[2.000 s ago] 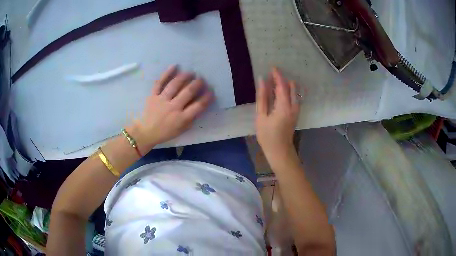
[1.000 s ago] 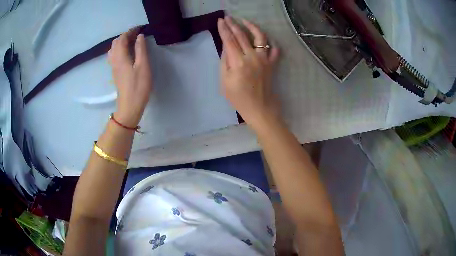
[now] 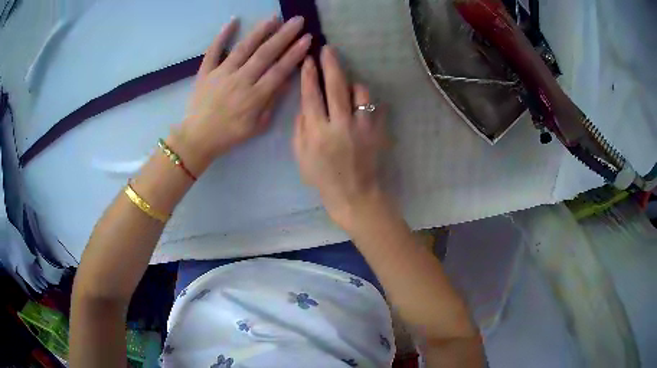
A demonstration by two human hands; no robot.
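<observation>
A pale blue-white garment panel [image 3: 79, 83] lies flat on the padded board. A dark maroon seam strip [image 3: 108, 103] curves across it to my left hand. A maroon end band [image 3: 302, 16] runs down the panel's right end, partly hidden by my fingers. My left hand [image 3: 241, 90] lies flat on the panel with fingers spread, fingertips at the band. My right hand [image 3: 337, 133] rests on the panel's right edge, its fingertips on the lower part of the band. The steam iron [image 3: 479, 72] stands on the board to the right of my hands, untouched.
The pressing board's near edge [image 3: 425, 219] runs just in front of my body. A hose with a spring coil [image 3: 605, 144] leaves the iron at right. A yellow-green basket [image 3: 601, 203] is below right, another green basket [image 3: 45, 327] below left. Draped pale cloth hangs at the left.
My left hand has moved right, from the seam strip to the end band. My right hand has moved slightly down and left. The hanging maroon piece beside the band no longer shows on the panel.
</observation>
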